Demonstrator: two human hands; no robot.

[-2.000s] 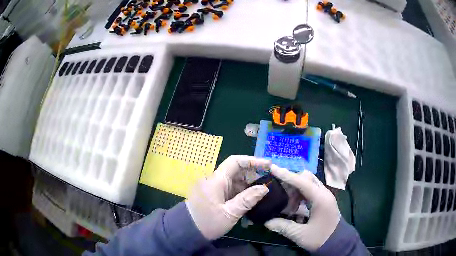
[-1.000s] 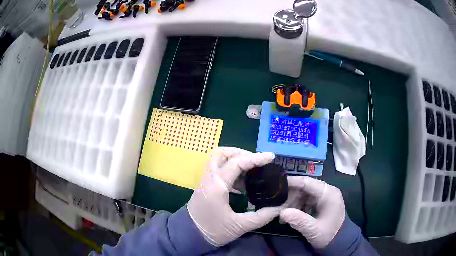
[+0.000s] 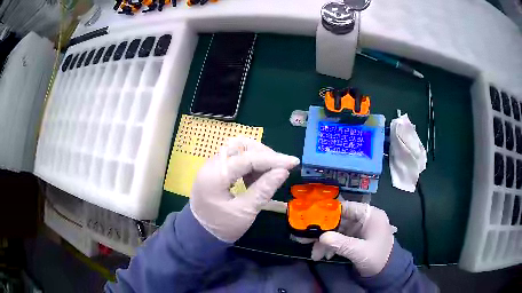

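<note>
My right hand (image 3: 366,237), in a white glove, holds a black charging case (image 3: 314,212) by its right side and lower edge. The case lid is open and the orange inside faces up, with no earbud visible in it. My gloved left hand (image 3: 237,189) is left of the case, its thumb and index fingertips close together; I cannot tell if anything is between them. The light-blue tester (image 3: 342,163), with its lit blue screen, lies just behind the case. The orange test cradle (image 3: 347,106) with black parts stands behind the screen.
A yellow sticker sheet (image 3: 186,157) and black smartphone (image 3: 223,77) lie left of the tester. A white bottle (image 3: 336,51), crumpled cloth (image 3: 406,151), teal pen-like tool (image 3: 395,63) and thin tweezers (image 3: 431,120) are nearby. Foam trays stand left (image 3: 109,137) and right (image 3: 501,220).
The closed case between both hands is now open in my right hand. My left hand has come off it and moved up and left. The view has also shifted.
</note>
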